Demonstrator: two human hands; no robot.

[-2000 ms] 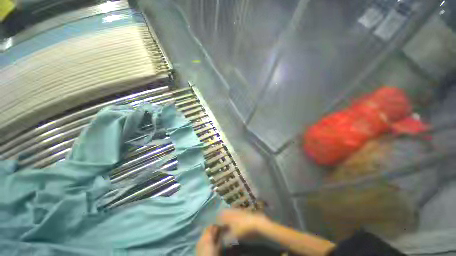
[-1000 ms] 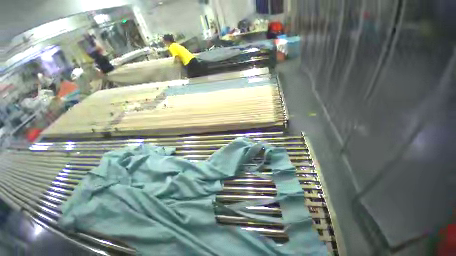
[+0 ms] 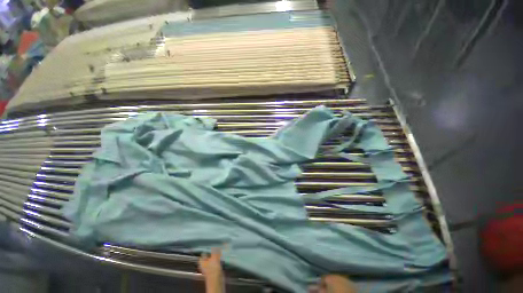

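The blue-green cloth (image 3: 189,200) lies crumpled over the long shiny metal tubes (image 3: 338,174). Its right part forms a strip along the tube ends, with bare tubes showing through a gap. My left hand (image 3: 212,264) is at the cloth's near edge, at the bottom centre; its fingers touch or pinch the edge, too blurred to tell. My right hand (image 3: 335,284) is at the bottom edge, partly cut off by the frame, against the near part of the cloth; its grip is hidden.
The rack end bar (image 3: 427,177) runs down the right side. A neighbouring rack (image 3: 229,63) with cream cloth, dark clips and a light-blue strip stands beyond. A red bag (image 3: 504,237) lies on the grey floor at right, near the plastic curtain (image 3: 453,28).
The view has tilted down towards the near rack. Both hands, out of view a second ago, now show at the cloth's near edge. The cloth lies much as before.
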